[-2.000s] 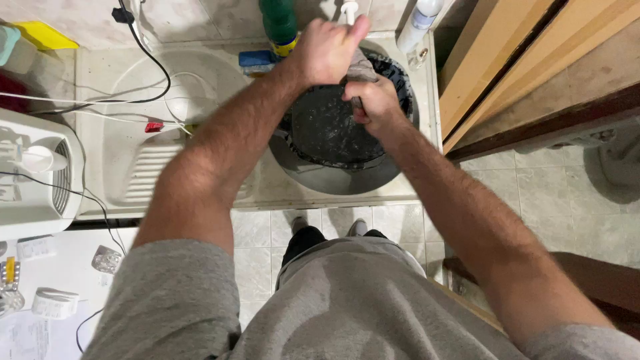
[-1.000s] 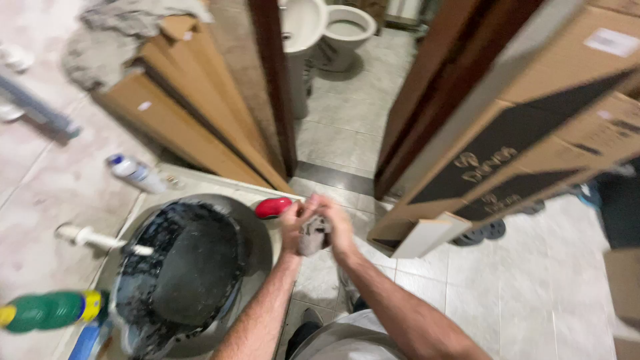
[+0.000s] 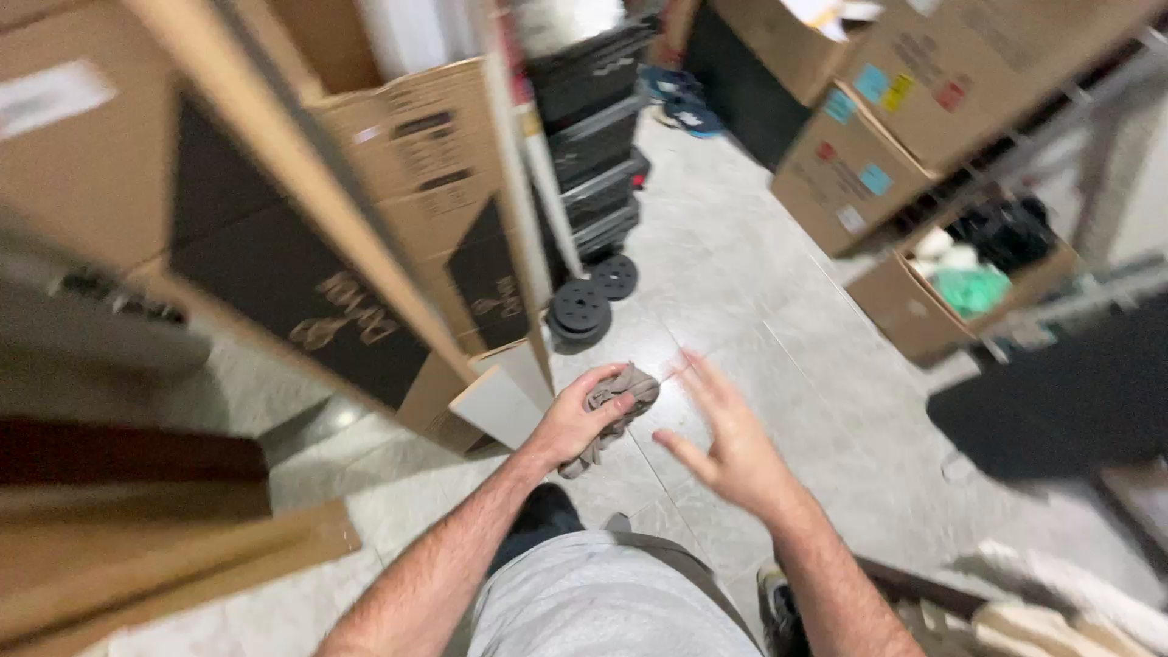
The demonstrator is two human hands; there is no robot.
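Observation:
A crumpled grey-brown cloth (image 3: 630, 394) is bunched in my left hand (image 3: 579, 415), with the thumb across it and a loose end hanging below the palm. To the right of the cloth, my right hand (image 3: 730, 438) is held apart with its fingers spread and nothing in it; its fingertips are blurred. Both hands are in front of my body at waist level, above the tiled floor (image 3: 730, 301).
Large flat cardboard boxes (image 3: 301, 265) lean at the left. Black weight plates (image 3: 581, 306) lie on the floor beside stacked black cases (image 3: 593, 137). At the right are cardboard boxes (image 3: 821, 201), an open box with a green bag (image 3: 922, 338) and a dark padded panel (image 3: 1058, 392).
The view has turned from the sink and black bucket to the floor and boxes. My hands were together on the cloth; now the right hand has come off it, and the left holds it alone.

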